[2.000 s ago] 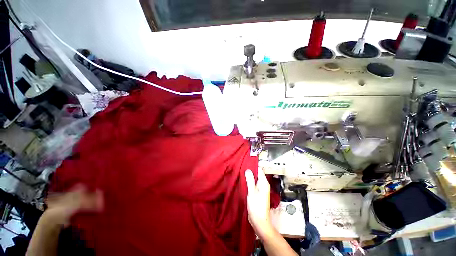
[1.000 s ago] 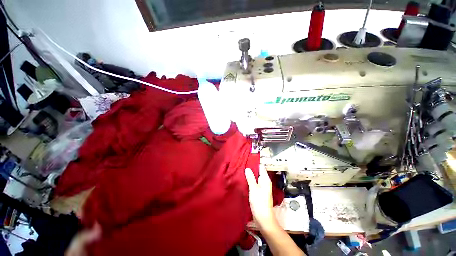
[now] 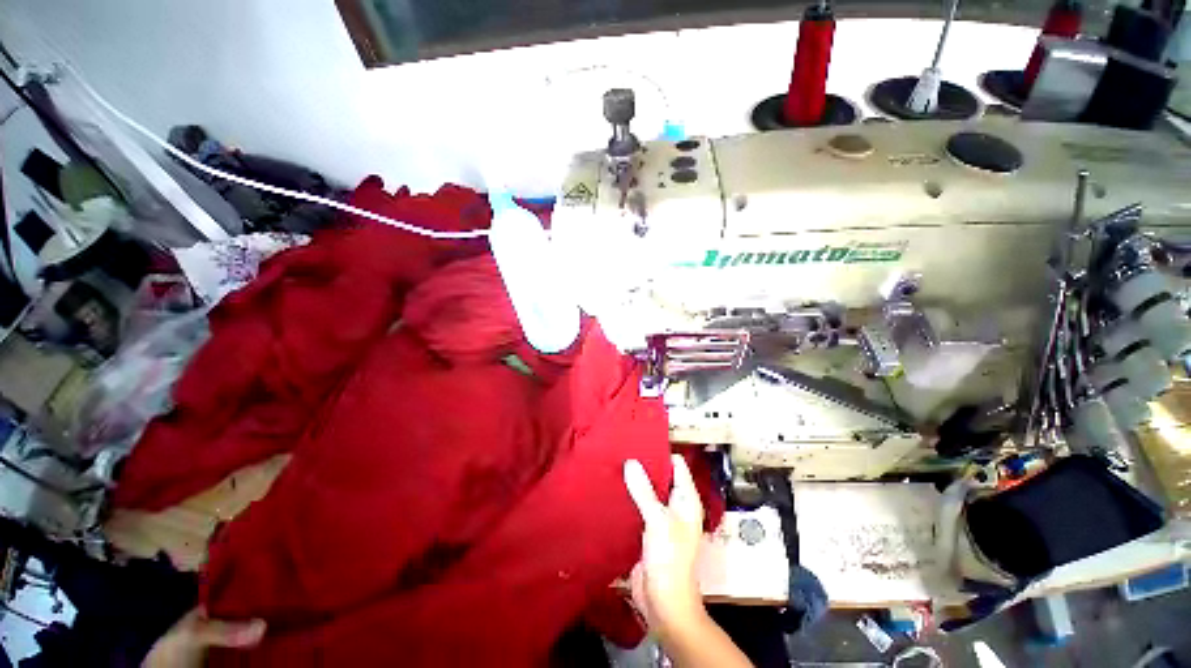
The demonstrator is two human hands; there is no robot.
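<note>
The red garment (image 3: 431, 457) spreads in a large heap left of the cream coverstitch machine (image 3: 797, 209). Its right edge lies under the presser foot (image 3: 653, 372). My right hand (image 3: 669, 535) is at this edge just below the presser foot, thumb and a finger showing on the cloth, the other fingers hidden. My left hand (image 3: 206, 639) is low at the left, at the garment's near left edge, cut off by the picture's bottom edge. Its thumb lies against the cloth and its other fingers are mostly hidden.
A white oval lamp (image 3: 533, 285) on a white cable stands beside the needle end. Red thread cones (image 3: 811, 65) stand behind the head. A black open pouch (image 3: 1064, 516) is right of the bed. Plastic bags and clutter (image 3: 131, 365) lie at the far left, beside a brown board (image 3: 196, 516).
My left hand has moved down from the left of the heap to its near left edge. The garment is drawn toward me, uncovering the brown board. My right hand stays near the presser foot.
</note>
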